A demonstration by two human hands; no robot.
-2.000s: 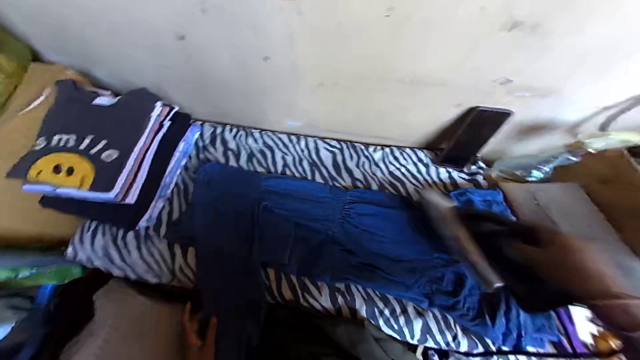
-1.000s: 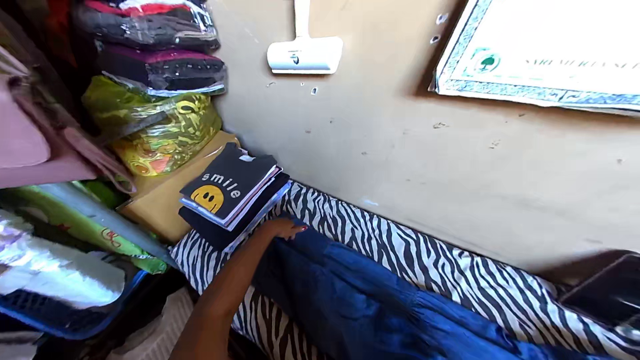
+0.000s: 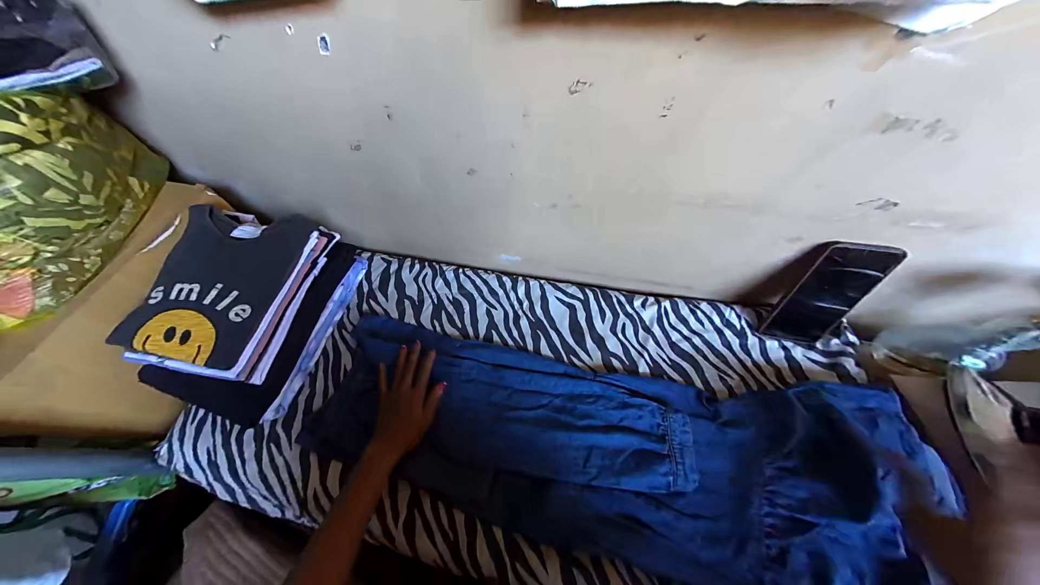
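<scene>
A blue denim garment with a gathered, cuffed part lies lengthwise on a zebra-striped cloth. My left hand rests flat on its left end, fingers spread, holding nothing. At the lower right, my right hand is heavily blurred over the garment's other end. Beside it is a dark blurred shape; whether the hand grips it cannot be told. Left of the denim sits a stack of folded clothes, topped by a dark grey shirt with a yellow smiley face.
A smartphone leans against the wall behind the cloth. Clear plastic lies at the right. A cardboard box stands at the left under a yellow-green patterned bag in plastic. Wall papers hang above.
The view has swung left and back right. Two seconds ago my left hand was at the lower edge below the denim; now it lies on it. The garment's left part is spread differently.
</scene>
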